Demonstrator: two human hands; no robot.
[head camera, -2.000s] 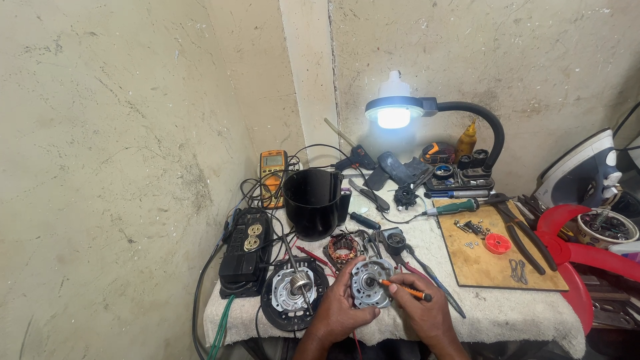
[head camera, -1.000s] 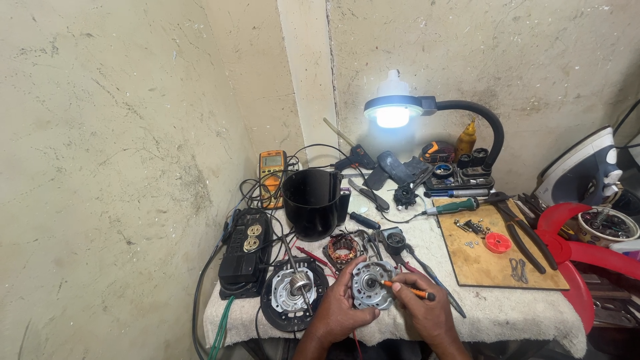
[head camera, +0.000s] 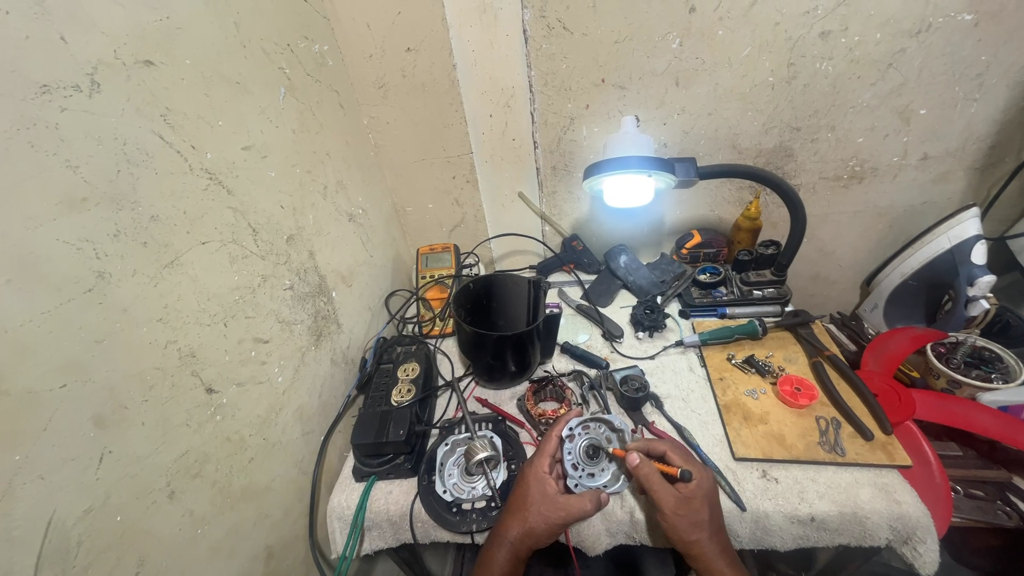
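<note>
My left hand (head camera: 548, 496) grips a round cast-metal motor end cover (head camera: 578, 470) by its left side and lower edge. In my right hand (head camera: 680, 496) is a slim orange tool with a black end (head camera: 660, 466), its tip at the bearing seat in the middle of the cover. Just behind the cover lies a stator with copper windings (head camera: 550, 400). To the left, a second metal end cover (head camera: 448, 472) rests on a round black plastic base, with a motor rotor and its shaft (head camera: 482, 454) leaning across it.
A black power strip (head camera: 392, 408), an orange multimeter (head camera: 437, 280) and a black plastic container (head camera: 500, 336) stand left and behind. A lit lamp (head camera: 630, 180) hangs over scattered tools. On the right, a wooden board (head camera: 768, 436) bears screws, a red plastic part (head camera: 798, 391) and large pliers (head camera: 836, 380).
</note>
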